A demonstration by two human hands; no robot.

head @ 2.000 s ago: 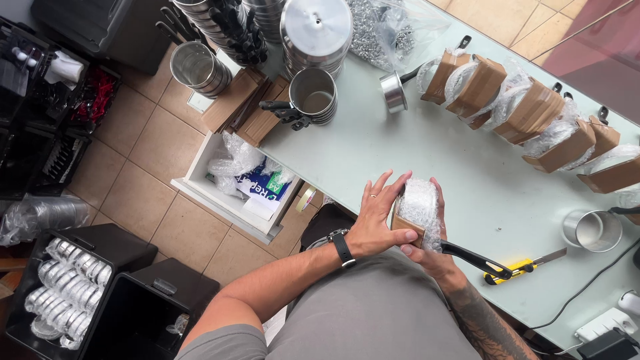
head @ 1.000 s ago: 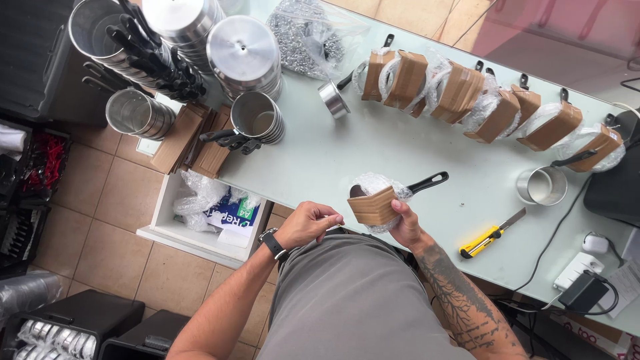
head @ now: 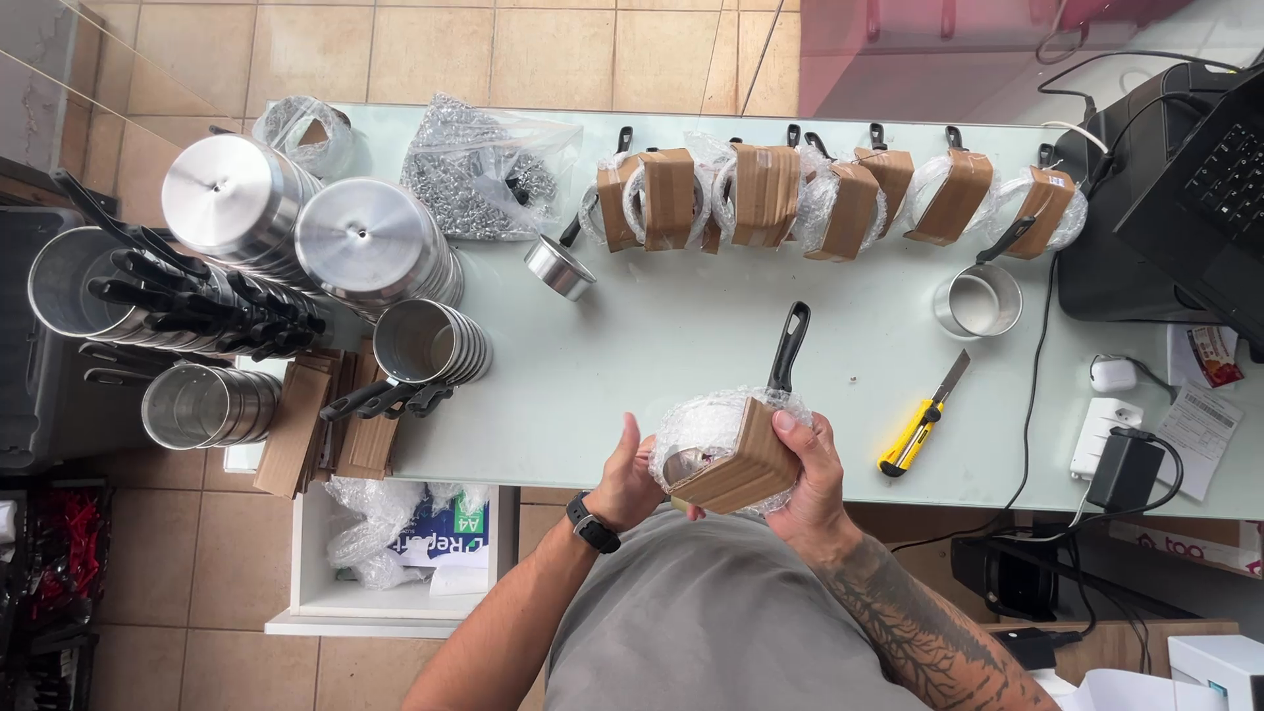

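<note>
Above the table's near edge, my right hand (head: 815,474) grips a saucepan wrapped in bubble wrap (head: 703,427) with a folded cardboard band (head: 746,464) around it. Its black handle (head: 789,346) points away from me. My left hand (head: 630,479) is at the left side of the bundle, thumb raised, fingertips partly hidden behind the wrap; whether they grip it I cannot tell. A yellow utility knife (head: 913,430), blade out, lies to the right. A bare small saucepan (head: 978,301) stands beyond it, and another (head: 560,267) lies tilted near the middle.
Wrapped saucepans with cardboard bands (head: 765,196) line the far edge. Stacked pots (head: 370,237), nested saucepans (head: 425,341) and cardboard strips (head: 296,425) stand left. An open drawer (head: 385,604) juts out below. A laptop (head: 1200,188), cables and a power adapter (head: 1126,469) are right.
The wrapped saucepan has turned so its handle points away from me. My left hand, apart from the bundle one second ago, is now at its left side. The view has shifted.
</note>
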